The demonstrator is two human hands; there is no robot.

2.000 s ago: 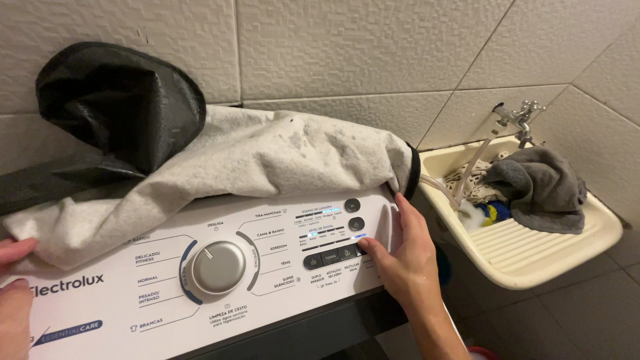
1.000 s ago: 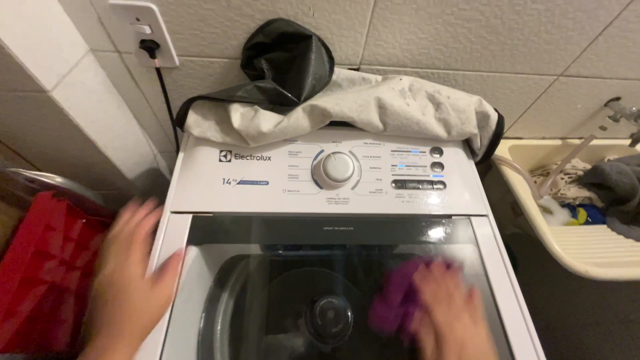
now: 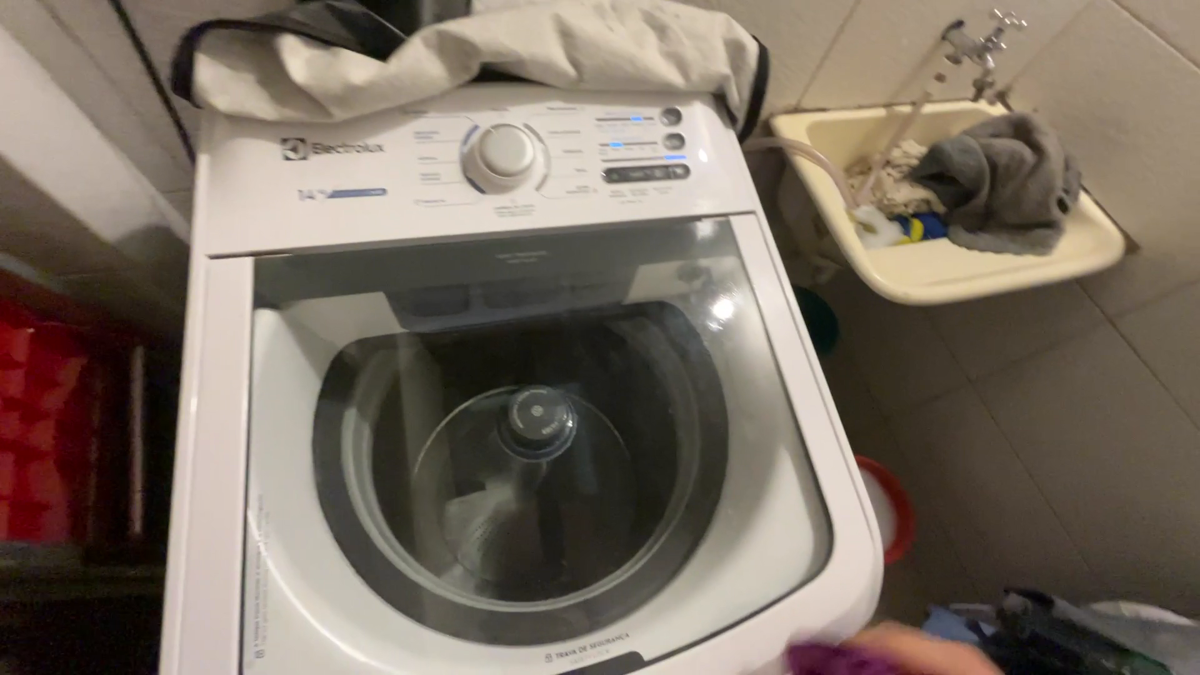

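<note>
An Electrolux top-loading washing machine fills the middle, its clear lid closed over the drum and agitator. Small blue lights glow on its control panel, beside the round dial. At the bottom edge, just off the machine's front right corner, my right hand shows only in part and blurred. It is on a purple cloth, cut off by the frame. My left hand is out of view. A pale fabric cover with dark edging lies bunched on the back of the machine.
A cream sink at the right holds a grey cloth and other items under a metal tap. Red crates or bins stand at the left. A red-rimmed bucket and a pile of clothes lie low at the right.
My left hand has left the view. My right hand, on the panel's edge at first and then over the lid with the purple cloth, is now at the machine's front right corner.
</note>
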